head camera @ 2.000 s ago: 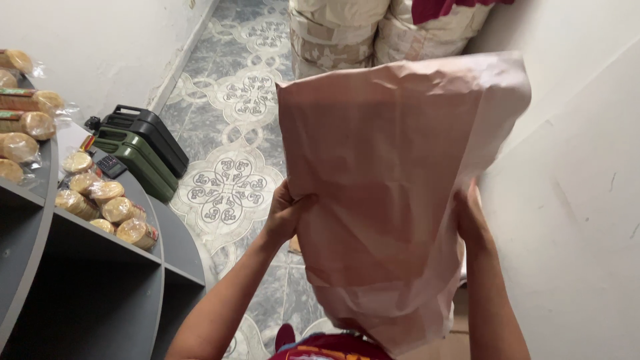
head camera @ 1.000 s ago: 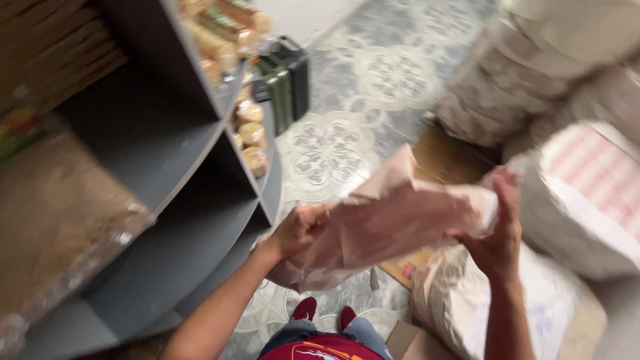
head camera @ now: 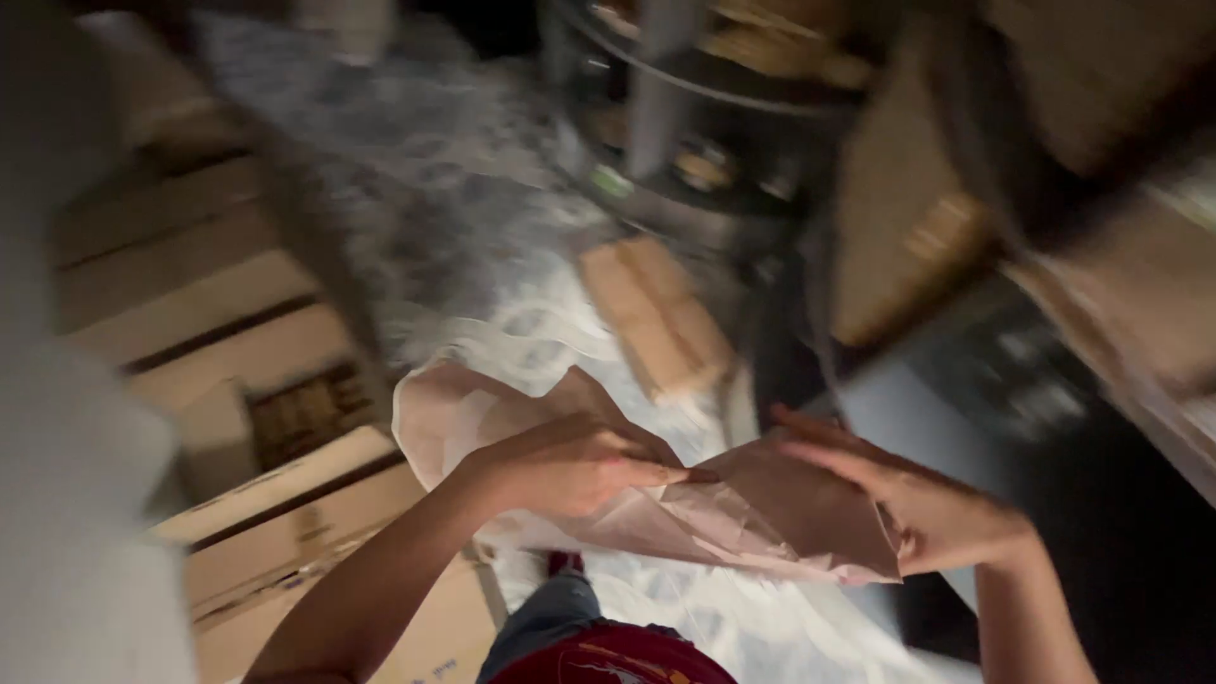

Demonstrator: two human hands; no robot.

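A crumpled, pinkish-brown paper sack [head camera: 741,513] is stretched between my two hands in front of my body. My left hand [head camera: 579,470] grips its upper edge near the middle, fingers pointing right. At the sack's right end is my right hand [head camera: 883,494], its thumb low against the paper and its fingers extended over the top edge. The sack's left end flares out past my left wrist. What the sack holds, if anything, is hidden.
Cardboard boxes [head camera: 228,332] are stacked along the left. A brown carton [head camera: 655,318] lies on the patterned floor ahead. Dark curved shelves [head camera: 722,95] with goods stand beyond it. More brown packages [head camera: 912,190] are at the right; the view is blurred.
The view has swung far round, from the shelves and white bundles to the stacked boxes. The sack, spread broad two seconds ago, is now gathered and folded lower between my hands.
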